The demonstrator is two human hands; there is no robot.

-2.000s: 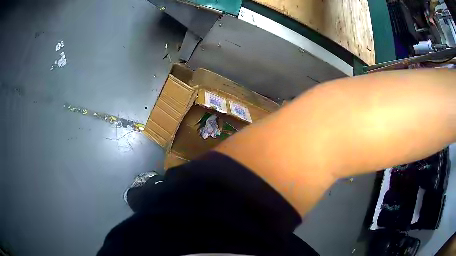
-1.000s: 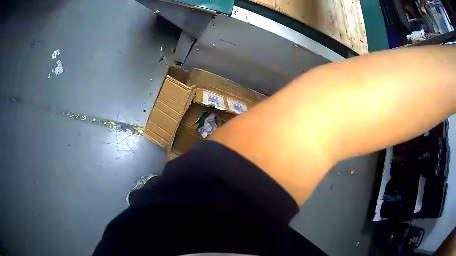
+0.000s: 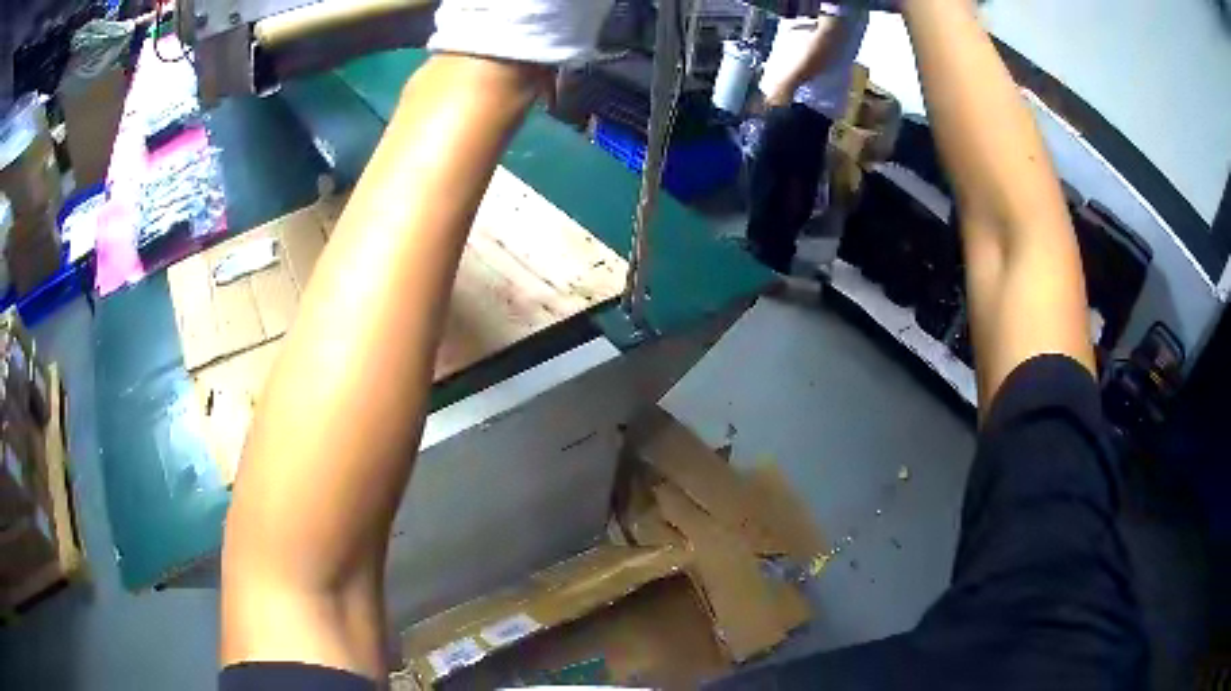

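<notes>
My left forearm rises across the bench. My left hand, in a white glove, is cut off by the top edge, so its fingers and anything in them are hidden. My right forearm rises on the right and leaves the top edge; the right hand is out of the picture. The green bench carries tan cardboard sheets, with a small whitish piece on the left part. An upright metal post stands at the bench corner.
An open brown carton lies on the floor against the bench. Bagged parts lie on pink sheet at the far left. Small cartons stand on a pallet at left. A person stands beyond the bench, near racked dark items.
The view has swung up and round to show the bench top and both raised arms. The open carton now shows at the bottom, and the other person has come into view.
</notes>
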